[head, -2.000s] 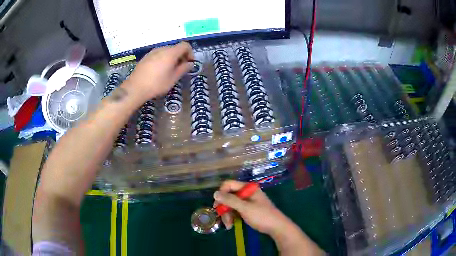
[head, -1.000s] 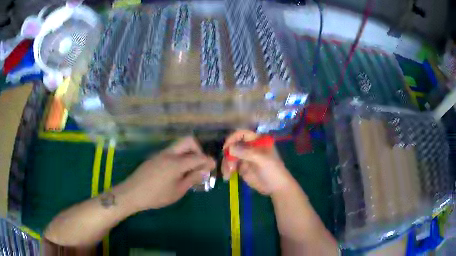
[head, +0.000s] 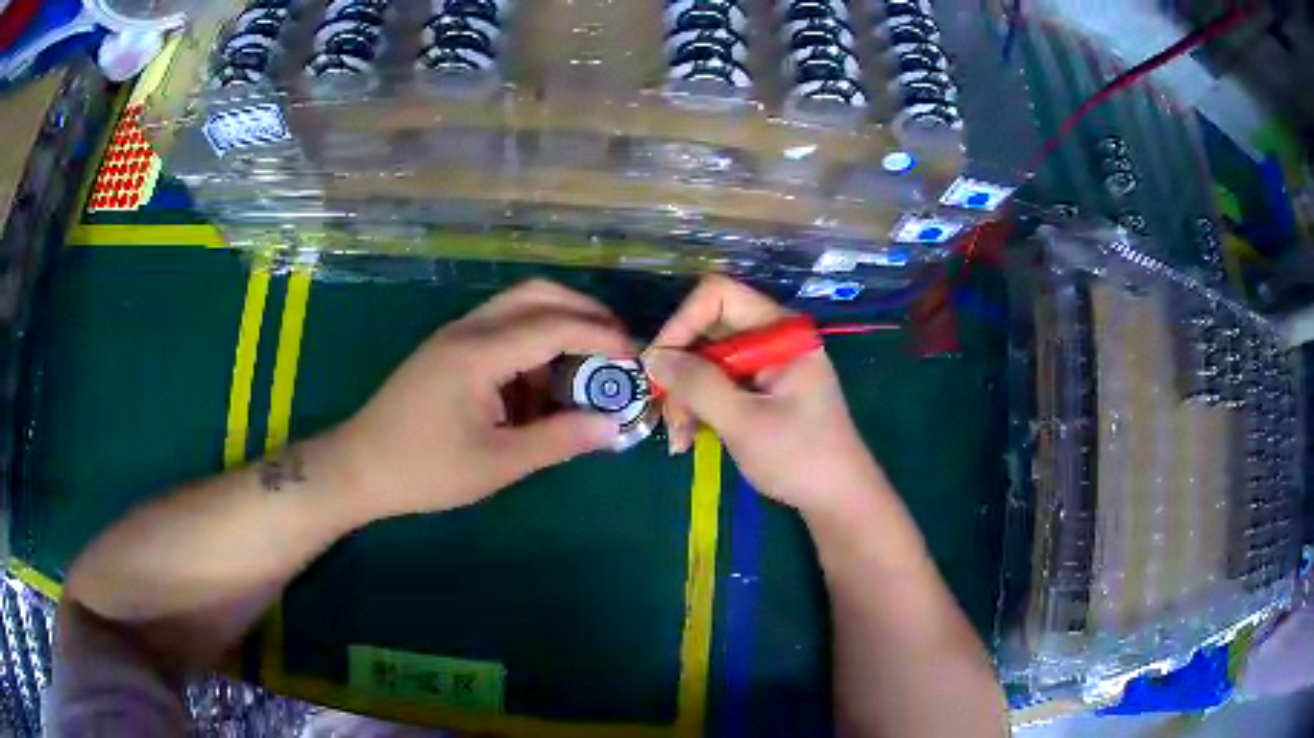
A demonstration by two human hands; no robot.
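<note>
My left hand (head: 483, 397) holds a round metal component (head: 611, 387) between thumb and fingers, its face with dark concentric rings turned up toward me. My right hand (head: 764, 404) holds the red test probe (head: 764, 348) like a pen, its rear wire running right. The fingertips of my right hand are at the component's right edge; the probe's tip is hidden there. A second shiny metal edge shows just under the component; I cannot tell if it is a separate piece. Both hands are above the green mat (head: 577, 577).
Behind the hands is a stack of clear blister trays (head: 577, 159) with rows of components. A second tray stack (head: 1153, 476) stands at right. A sheet with red dots (head: 126, 159) lies at upper left, a green label (head: 427, 678) at the front. Part of the fan (head: 130, 43) shows.
My left hand has come down from the tray to beside my right hand and now holds a component. The view has tilted down, so the monitor is out of sight.
</note>
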